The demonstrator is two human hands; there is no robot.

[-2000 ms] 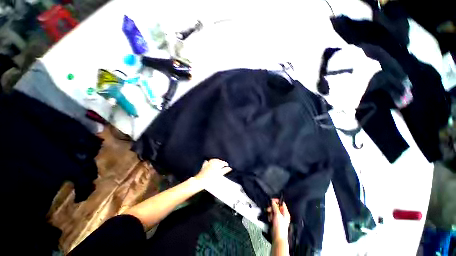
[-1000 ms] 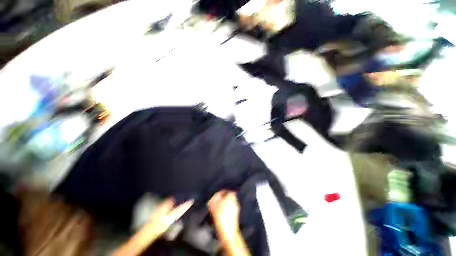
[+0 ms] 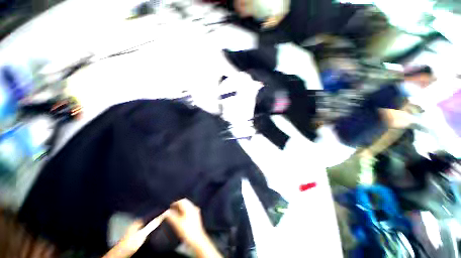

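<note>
A large black sweatshirt (image 3: 146, 146) lies spread on the white table (image 3: 293, 227), its lower part towards me. My left hand (image 3: 132, 236) and my right hand (image 3: 184, 217) are close together at its near edge, with fingers near touching. They seem to pinch the dark cloth between them, but blur hides the fingertips. A pale patch (image 3: 120, 226) shows beside my left hand; I cannot tell what it is. The sleeve end (image 3: 275, 209) lies at the right with a greenish bit on it.
A red spool (image 3: 307, 186) lies right of the sleeve. Another black garment with a pink patch (image 3: 279, 103) lies beyond. Blurred tools and a purple-blue bottle (image 3: 14, 83) are at far left. Brown cloth (image 3: 22, 242) is at lower left. People (image 3: 386, 118) and a blue crate (image 3: 374, 216) are at right.
The view has swung to the right, bringing people and the blue crate into sight. My hands, apart two seconds ago, have come together at the sweatshirt's near edge.
</note>
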